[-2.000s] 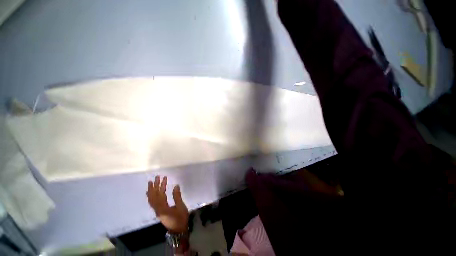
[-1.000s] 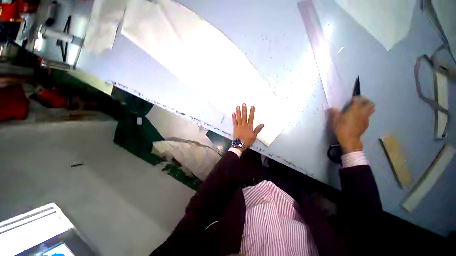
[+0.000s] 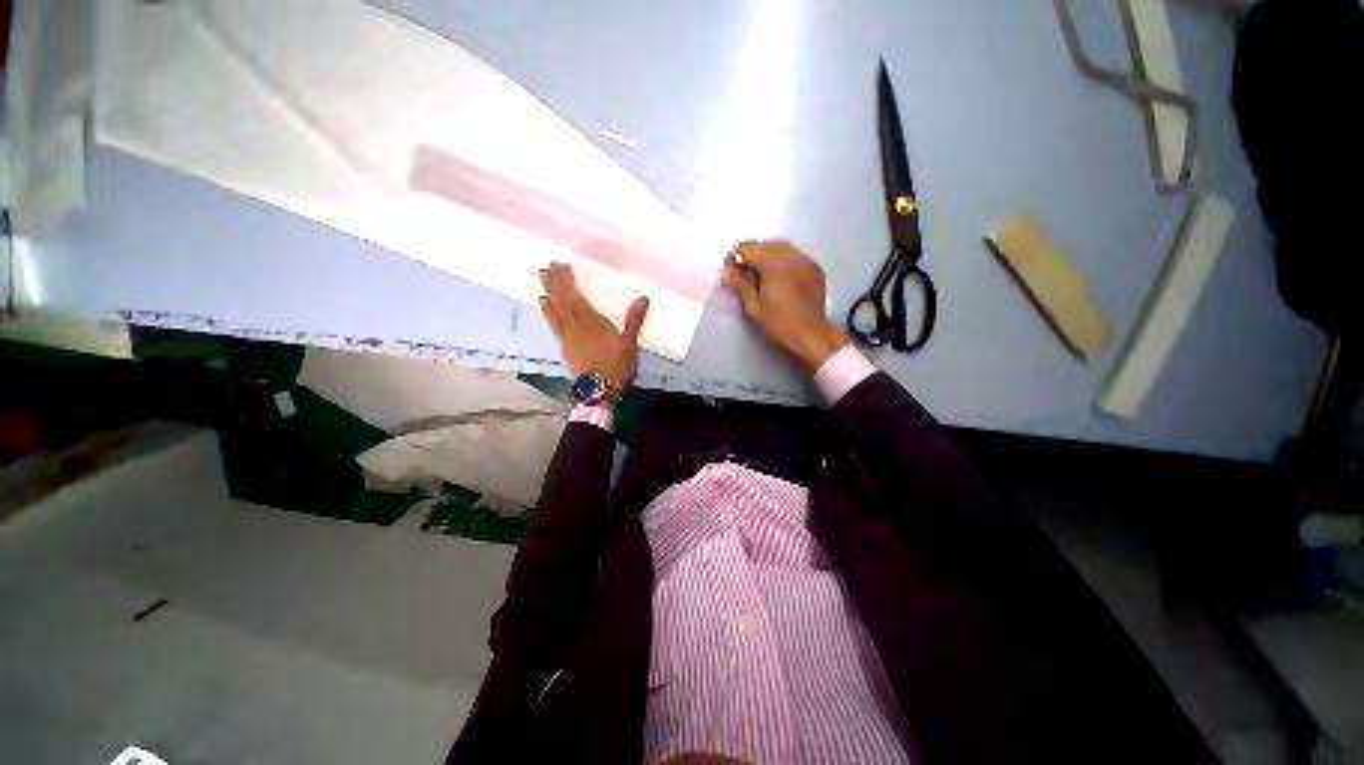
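Observation:
The white cloth or pattern paper (image 3: pixel 374 112) lies flat on the table, its narrow end in front of me. The clear pinkish ruler (image 3: pixel 524 209) lies along it. My left hand (image 3: pixel 590 336) rests flat on the sheet beside the ruler's lower edge, thumb apart. My right hand (image 3: pixel 785 299) is at the ruler's right end, fingers bent together. A small dark spot shows at its fingertips; I cannot tell whether it is a held marker. The black shears (image 3: pixel 902 209) lie right of that hand, blades pointing away.
A tan wooden block (image 3: pixel 1050 287) and a pale strip (image 3: pixel 1170 307) lie at the right on the blue-grey table (image 3: pixel 987 120). A looped grey-brown band (image 3: pixel 1107 72) is beyond them. Black cloth (image 3: pixel 1298 150) is at the far right. Fabric scraps (image 3: pixel 449 426) lie below the table edge.
The ruler has moved from the bare table onto the sheet. My right hand has left the shears and come to the ruler's end. The view has shifted right.

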